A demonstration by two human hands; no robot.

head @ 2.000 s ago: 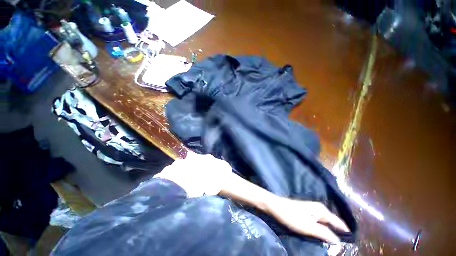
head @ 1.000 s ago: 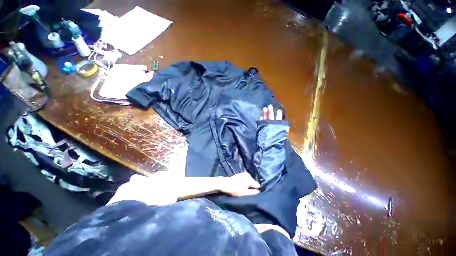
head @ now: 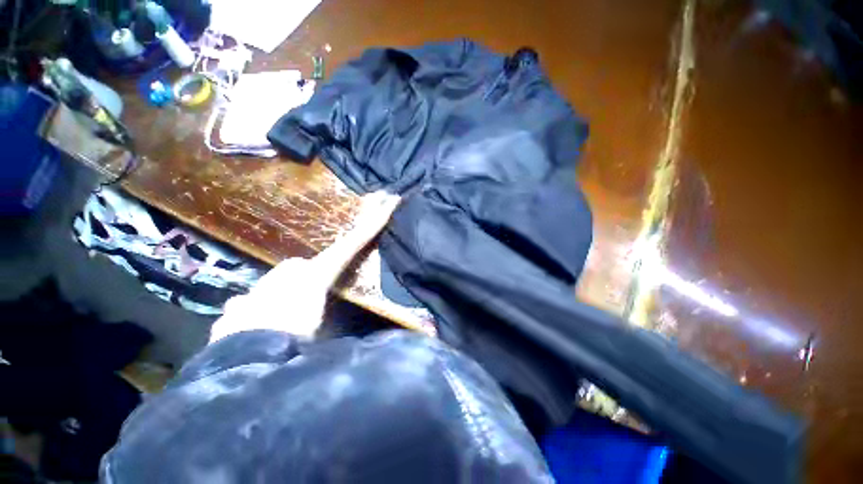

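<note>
A dark grey-blue jacket [head: 511, 189] lies bunched and creased on the table in front of me. A long sleeve [head: 653, 369] runs from it to the lower right, blurred and reaching over the table's near edge. My left hand [head: 381, 207] is at the jacket's left side, its fingertips closed on the cloth and partly hidden by it. The hand and forearm are overexposed. My right hand is not visible.
The brown table [head: 776, 170] has a yellowish seam [head: 674, 142]. White papers [head: 260, 19], a yellow tape roll [head: 193, 90] and bottles [head: 173, 43] are at the upper left. A patterned bundle [head: 161, 248] and a blue object [head: 606, 456] are below the edge.
My left hand has moved up and left to the jacket's side. The fingers that showed at the cuff are gone from view. A sleeve now stretches to the lower right.
</note>
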